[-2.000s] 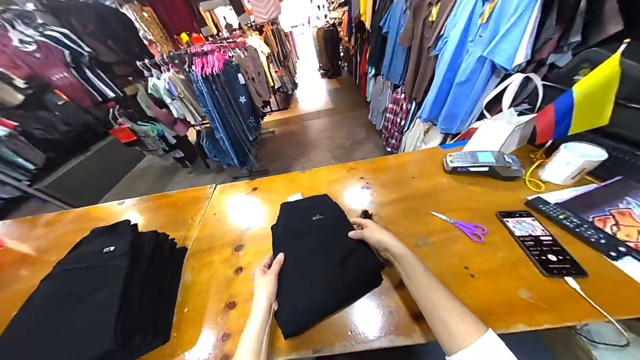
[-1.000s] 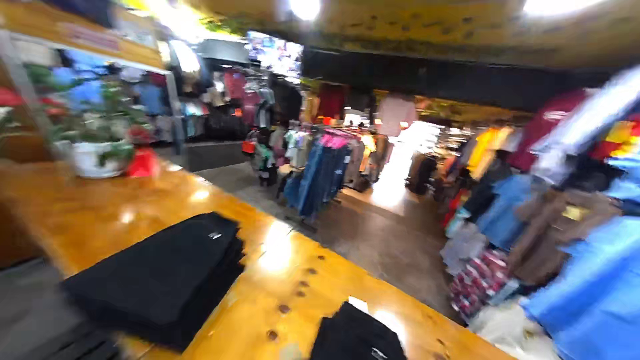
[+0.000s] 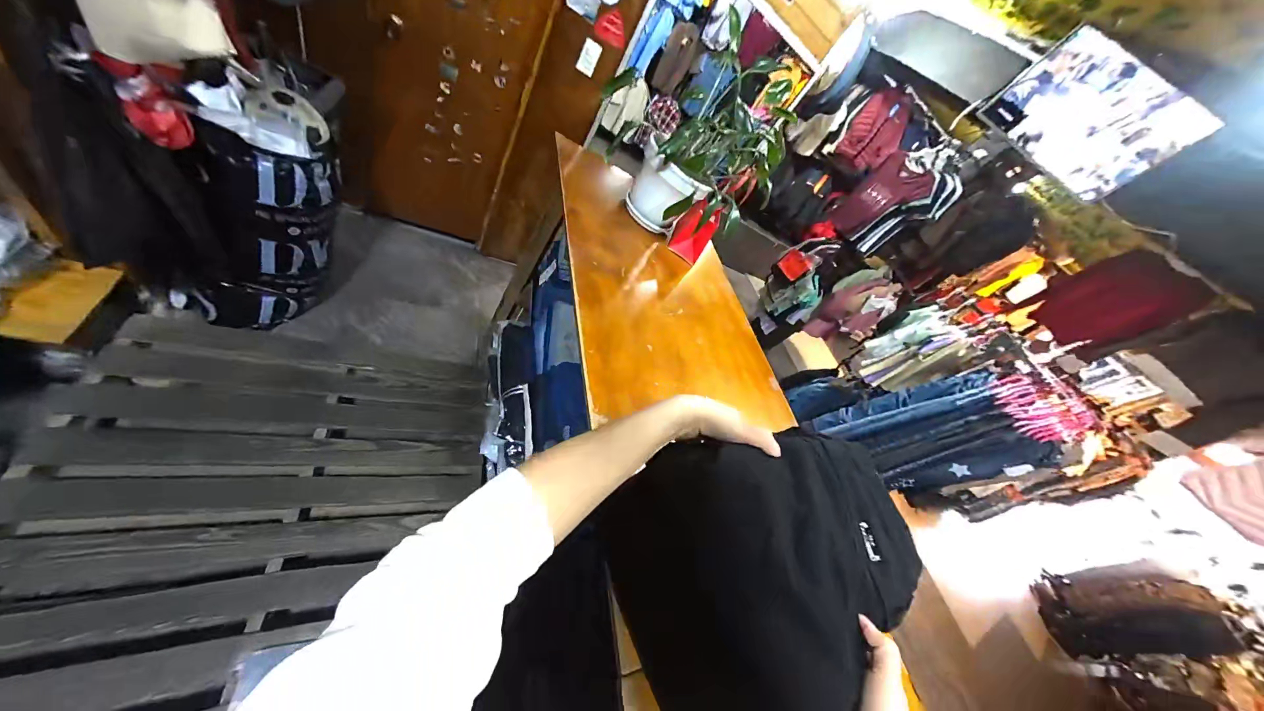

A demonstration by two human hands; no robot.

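A stack of folded black garments (image 3: 750, 553), with a small white logo at one edge, lies across the wooden counter. My left hand (image 3: 726, 423), its arm in a white sleeve, grips the stack's far edge; its fingers are partly hidden. At the lower right, my right hand (image 3: 882, 662) holds the near right edge, thumb on top, and its other fingers are out of sight. More black cloth (image 3: 553, 632) shows beside the stack, under my left forearm.
The wooden counter (image 3: 662, 326) runs away to a potted plant (image 3: 671, 188) and a red object (image 3: 694, 232). Folded jeans (image 3: 561, 365) sit below its left side. Slatted boards (image 3: 247, 464) cover the floor at left, near a black printed bag (image 3: 281, 217). Clothes racks (image 3: 928, 434) stand at right.
The view has swung far left and tilted. A second ago no hands showed by the left black stack; now both are on a black stack.
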